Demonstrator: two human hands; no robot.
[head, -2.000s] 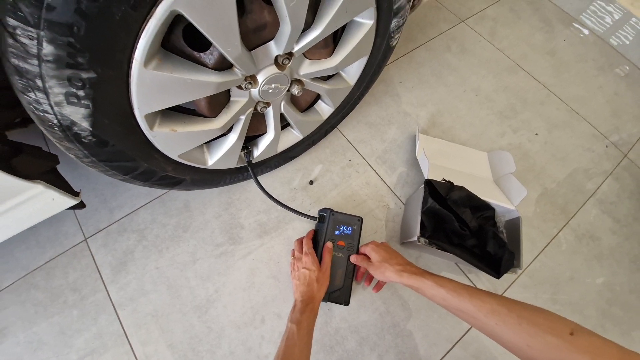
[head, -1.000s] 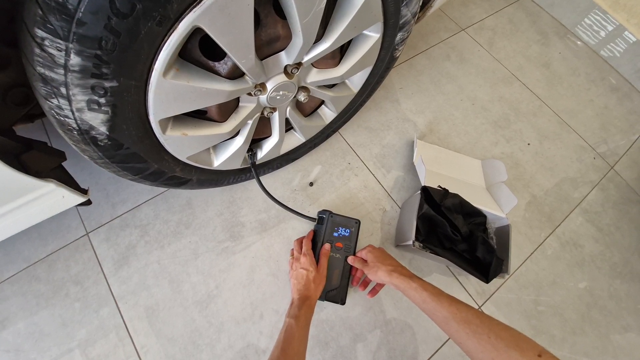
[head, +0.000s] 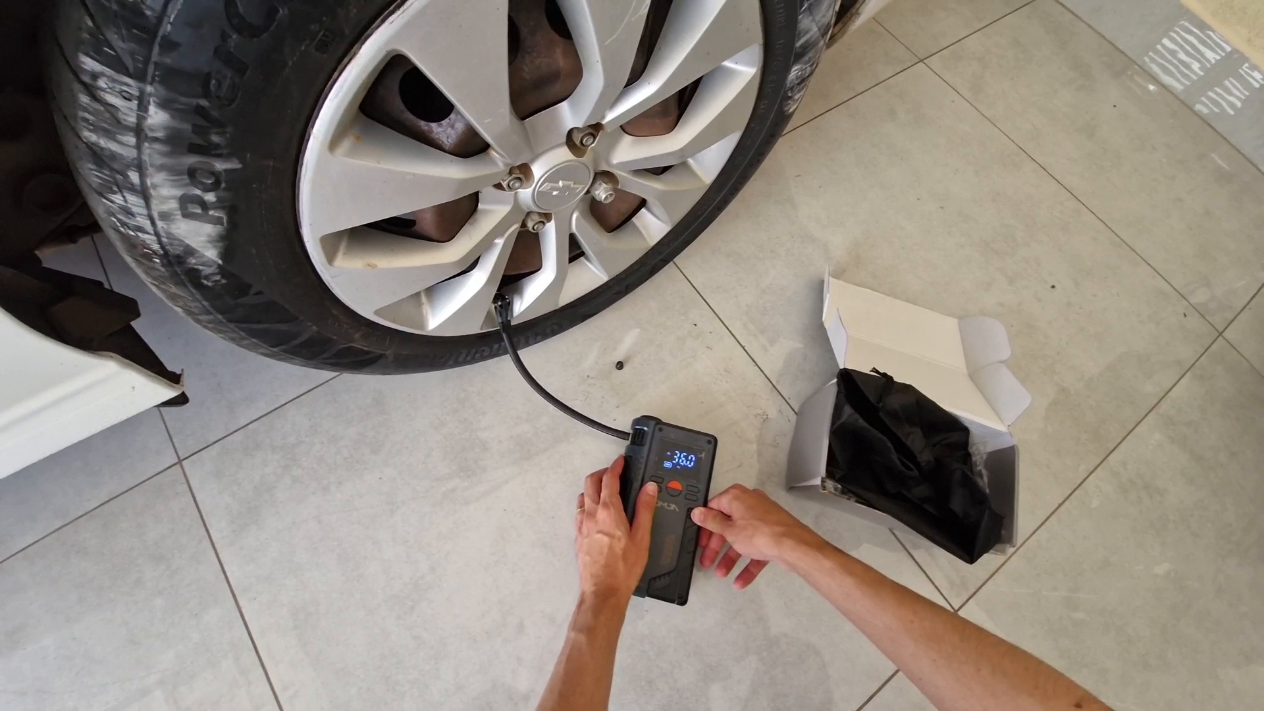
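A black portable tyre inflator (head: pixel 675 538) is held between my two hands over the tiled floor, its lit display reading 36.0. My left hand (head: pixel 610 533) grips its left side, the thumb lying on the front near the buttons. On the right edge rest the thumb and fingers of my right hand (head: pixel 746 535). From the inflator's top left a black air hose (head: pixel 546 397) curves up to the valve area at the lower rim of the silver wheel (head: pixel 415 188). The black tyre (head: pixel 212 227) surrounds that wheel.
Right of my hands, an open white cardboard box (head: pixel 894 326) holds a black fabric pouch (head: pixel 908 459). A small black cap-like piece (head: pixel 619 365) lies on the floor tiles below the tyre. A white car body panel (head: pixel 69 390) juts in at the left.
The display reading has gone from 35.0 to 36.0. Both hands have kept their hold on the inflator, and the hose runs to the wheel as before.
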